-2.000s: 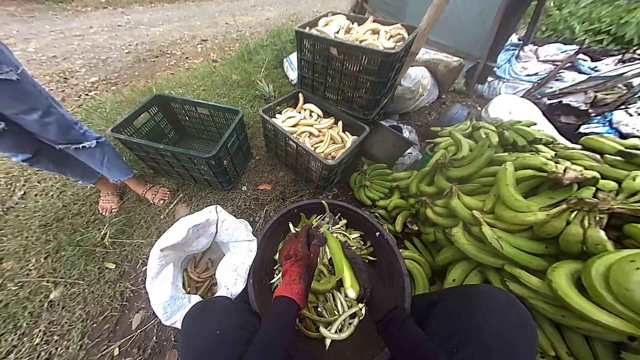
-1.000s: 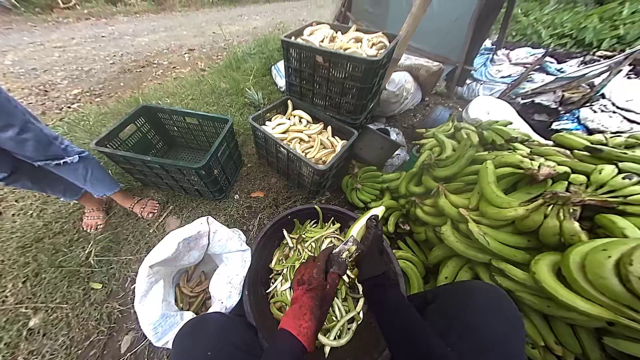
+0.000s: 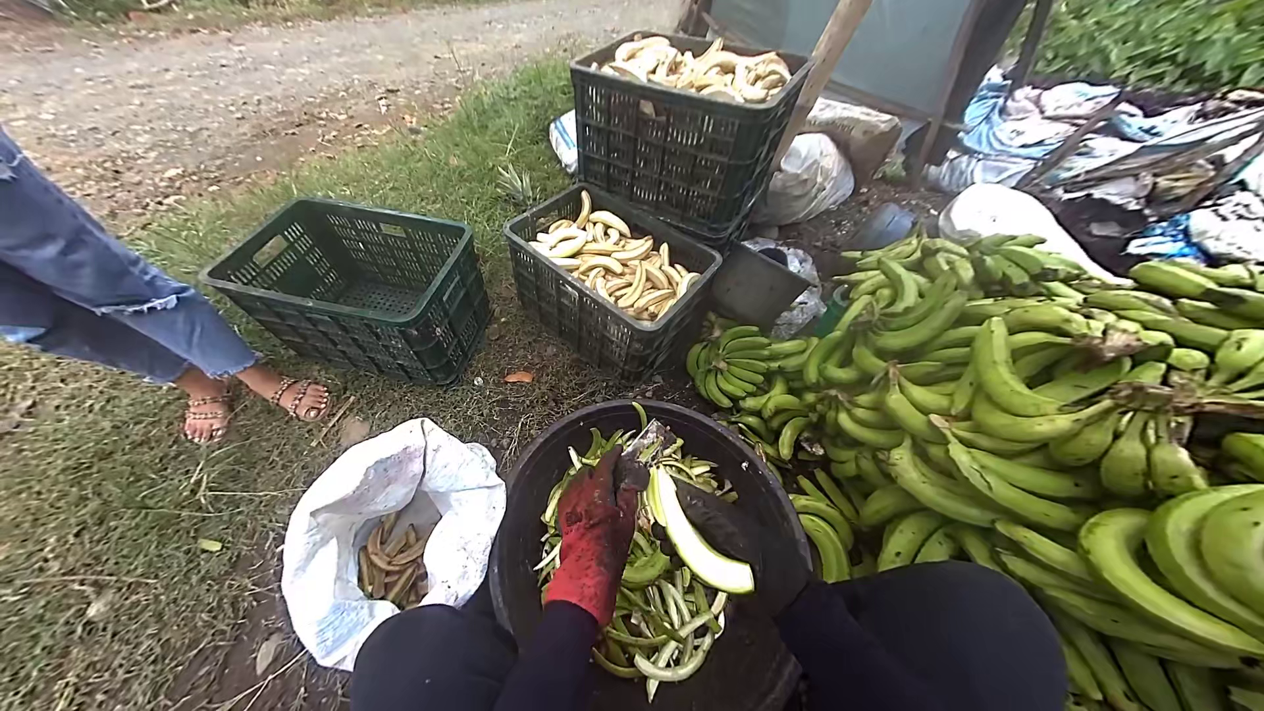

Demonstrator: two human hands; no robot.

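Observation:
My left hand (image 3: pixel 595 528), in a stained red glove, grips a flat blade (image 3: pixel 652 441) over a round black tub (image 3: pixel 523 494). Just right of it a partly peeled plantain (image 3: pixel 696 538) slants down to the right, its pale flesh showing. My right hand (image 3: pixel 741 533), in a black glove, is at the plantain's right side; it blends into the dark tub and its fingers are hard to make out. Green and white strips of peel (image 3: pixel 676 617) fill much of the tub beneath both hands.
Green plantain bunches (image 3: pixel 997 395) are heaped at right. Peeled fruit fills a crate (image 3: pixel 632 336) and another crate (image 3: pixel 681 148) behind it. A green crate (image 3: pixel 346 296) stands empty beside a person's sandalled feet (image 3: pixel 252 400). An open white sack (image 3: pixel 326 543) holds brownish pieces.
The plantain pointed up to the right one second ago; now it slants down to the right. More of its pale flesh shows than two seconds ago. My left hand has moved up within the tub.

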